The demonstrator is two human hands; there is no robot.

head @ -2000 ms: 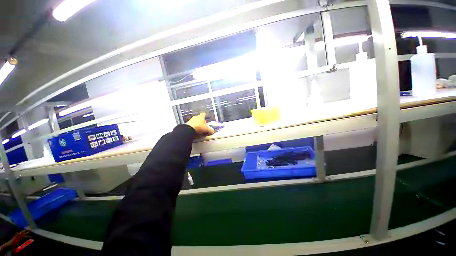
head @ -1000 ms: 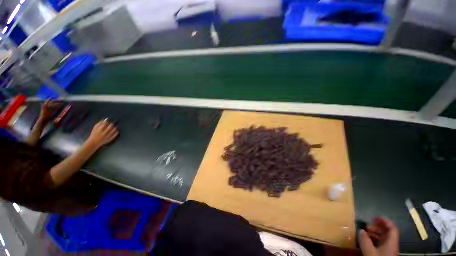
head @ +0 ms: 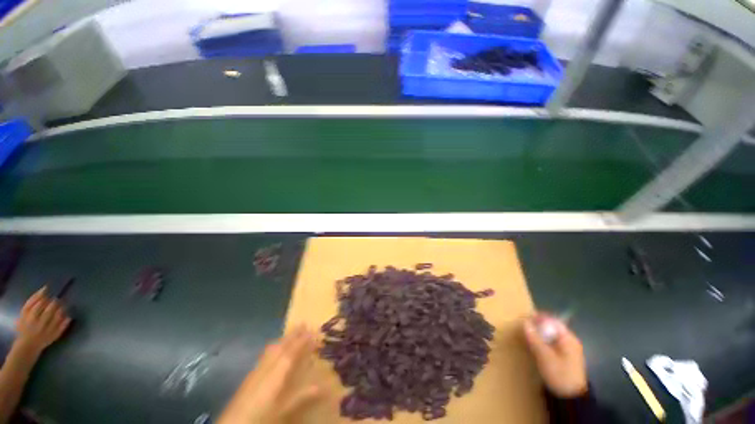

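Observation:
A large heap of small dark moulded parts point(head: 406, 339) lies on the tan cardboard sheet point(head: 414, 248). My left hand point(head: 277, 381) is blurred at the sheet's left edge, left of the heap. Its fingers are apart and no object shows in it. My right hand point(head: 559, 356) is at the sheet's right edge, closed around a small white bottle point(head: 549, 331). A thin tip seems to point up and right from it. Most of the bottle is hidden by my fingers.
Small dark clusters point(head: 266, 259) and silvery slivers point(head: 190, 372) lie left. A yellow strip tool point(head: 643, 389) and crumpled white wipe point(head: 680, 383) lie right. Beyond are the green belt point(head: 372, 166) and blue bin point(head: 480, 89). Another person's hand point(head: 41, 319) is at far left.
The view has swung from the shelf down to the bench. My left hand has come over the cardboard's left side. My right hand has taken hold of the white bottle that stood on the sheet.

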